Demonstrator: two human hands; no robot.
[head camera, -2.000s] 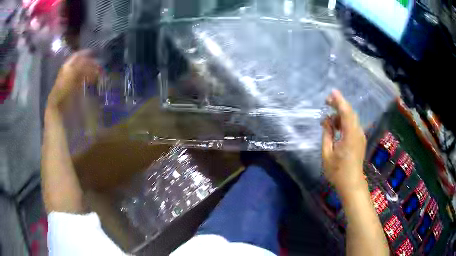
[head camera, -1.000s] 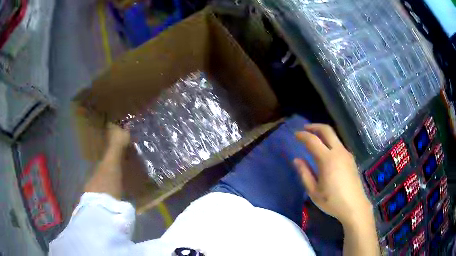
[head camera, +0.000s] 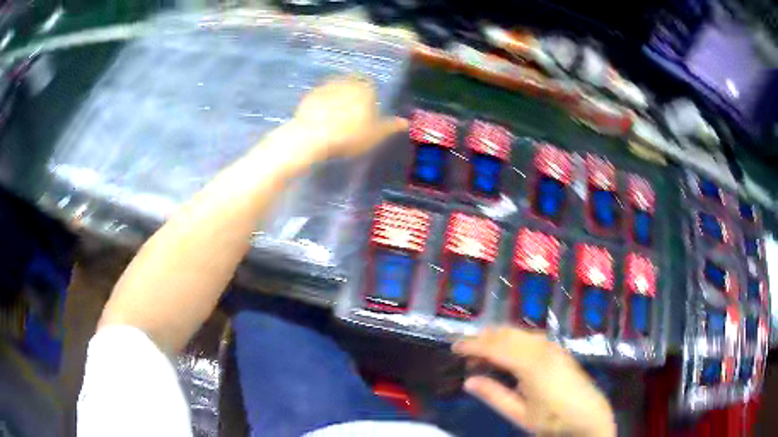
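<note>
A clear phone tray (head camera: 508, 213) lies in front of me with red keypad phones (head camera: 467, 262) in two rows, red keys toward the back and dark bluish screens toward me. My left hand (head camera: 345, 115) is over the right part of the stacked clear trays (head camera: 196, 111), its fingers reaching to the phone tray's upper left corner; it is blurred, and whether it touches the tray cannot be told. My right hand (head camera: 533, 375) is at the front edge of the phone tray, fingers curled and apart, with nothing seen in it.
Another filled tray (head camera: 715, 299) stands at the right with a red object (head camera: 665, 401) below it. Cables and small items (head camera: 589, 85) run along the back of the bench. A purple screen (head camera: 725, 64) is at the upper right. Crinkled clear plastic (head camera: 200, 384) shows below the bench.
The view has swung from the carton to the bench. My left hand has left the carton and is now over the bench; my right hand is now at the phone tray's front edge.
</note>
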